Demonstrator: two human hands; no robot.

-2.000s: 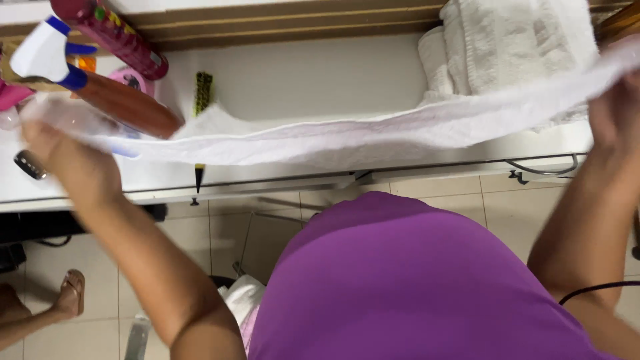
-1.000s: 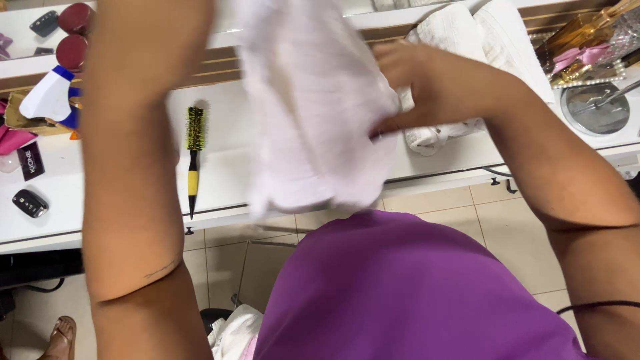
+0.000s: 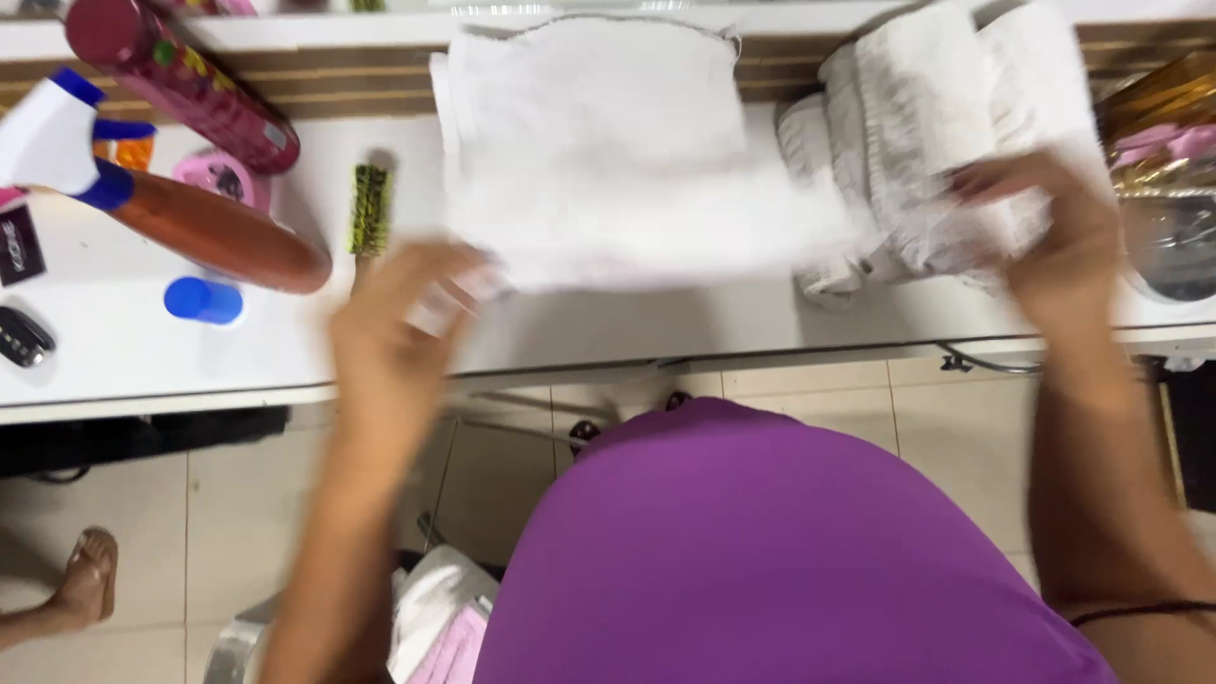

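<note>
A white towel (image 3: 598, 142) lies folded over on the white counter, its upper part against the slatted back. My left hand (image 3: 404, 313) is at the towel's lower left corner, thumb and fingers around the edge, blurred by motion. On the other side, my right hand (image 3: 1054, 228) is blurred near the towel's drawn-out right end, in front of the rolled white towels (image 3: 931, 123); whether its fingers grip the cloth cannot be told. A round hairbrush (image 3: 370, 209) with yellow-green bristles lies left of the towel, its handle partly hidden by my left hand.
Left on the counter (image 3: 608, 332) are a spray bottle (image 3: 218, 228), a dark pink can (image 3: 190, 85), a blue cap (image 3: 203, 300) and a car key (image 3: 23, 336). A clear container (image 3: 1173, 242) stands at the right. Another person's foot (image 3: 90, 575) is on the floor, lower left.
The towel, stretched between both hands two seconds ago and hanging in the air one second ago, now lies on the counter. My hands have moved apart since one second ago.
</note>
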